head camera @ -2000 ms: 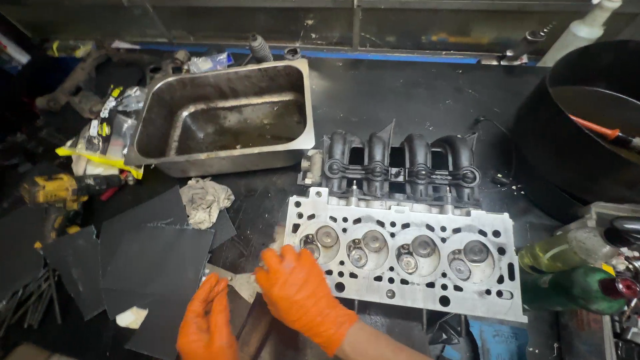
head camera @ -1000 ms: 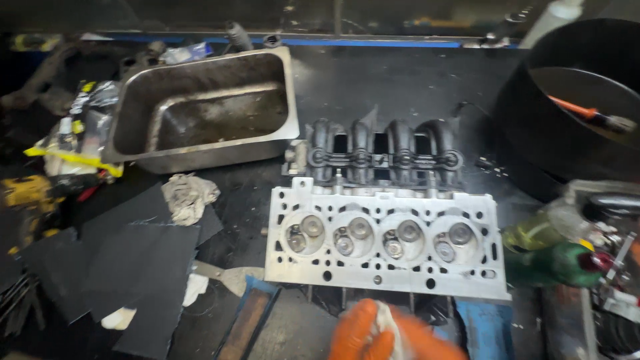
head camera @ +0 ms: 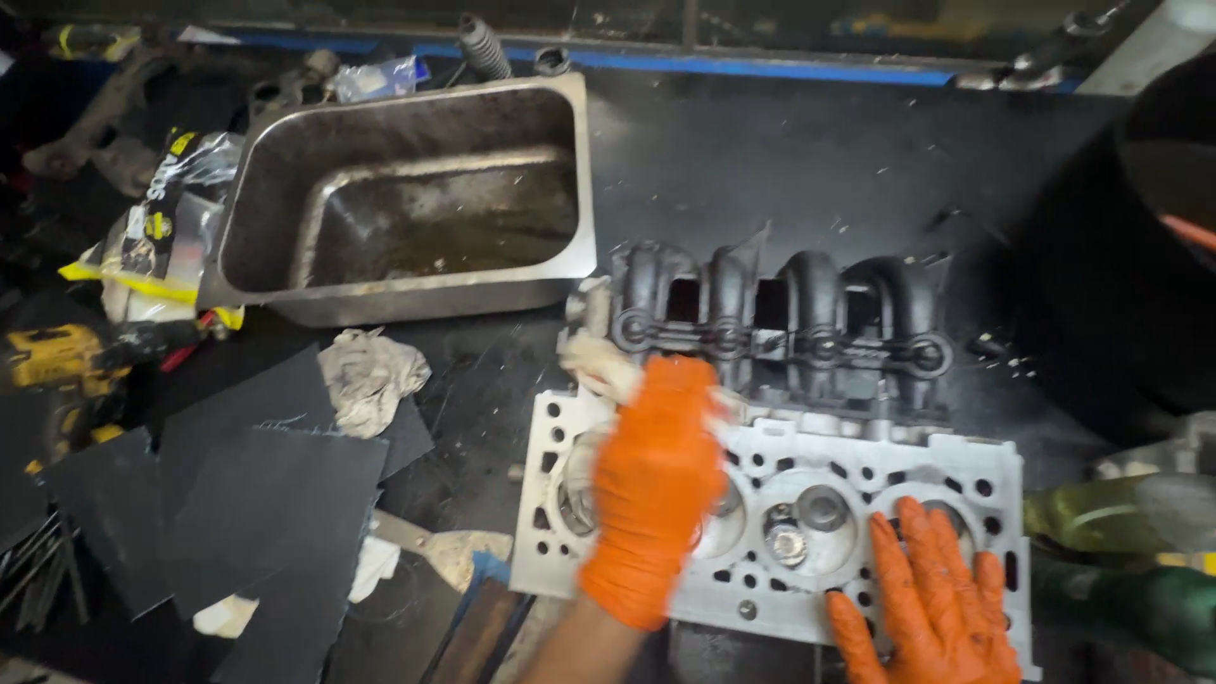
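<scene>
Both of my hands wear orange gloves. My left hand [head camera: 655, 484] is over the left part of an aluminium cylinder head [head camera: 750, 608], its fingers closed on a pale cloth [head camera: 600, 369] that reaches past the head's back edge; cloth and fingers are blurred. Flat on the right end of the head lies my right hand [head camera: 926, 598], fingers spread, partly covering the rightmost combustion chamber. Valves [head camera: 823, 508] show in the chamber left of it. A black intake manifold [head camera: 817, 304] stands just behind the head.
A metal pan [head camera: 408, 294] with some liquid stands at back left. A crumpled rag [head camera: 372, 380], dark abrasive sheets [head camera: 266, 513], a scraper [head camera: 456, 551] and a yellow cordless drill [head camera: 66, 356] lie left. Right are a large black tub [head camera: 1073, 247] and a green bottle [head camera: 1121, 598].
My left hand with the cloth has moved from the front edge of the cylinder head to its back left part. My right hand now lies flat on the head's right end.
</scene>
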